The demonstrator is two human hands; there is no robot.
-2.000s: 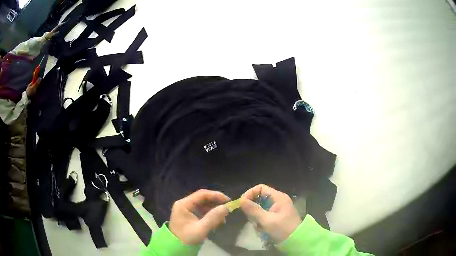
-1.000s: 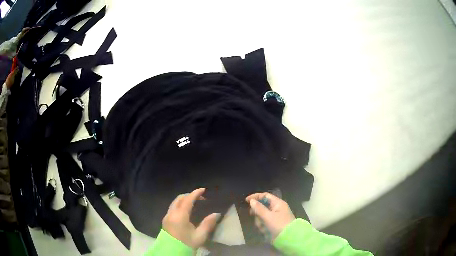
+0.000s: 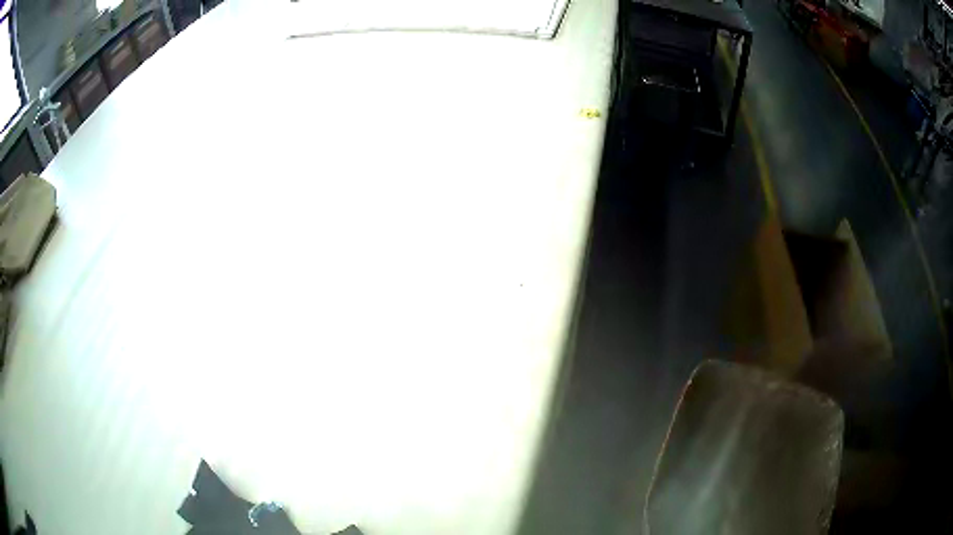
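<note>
At the bottom edge of the view, a piece of black fabric (image 3: 222, 504) with angled ends lies on the white table (image 3: 345, 261). A ring with a bluish covering (image 3: 265, 511) sits on it. The rest of the black bag is cut off by the frame's edge. Neither my left hand nor my right hand is in view.
A brown chair back (image 3: 750, 455) stands right of the table edge. An open cardboard box (image 3: 786, 298) is on the floor behind it. Beige-brown pieces (image 3: 25, 222) lie at the far left. A dark metal-legged table (image 3: 740, 78) stands beyond.
The view has swung up and to the right. The bag has dropped to the bottom edge, and both hands and the strap pile on the left have gone out of view.
</note>
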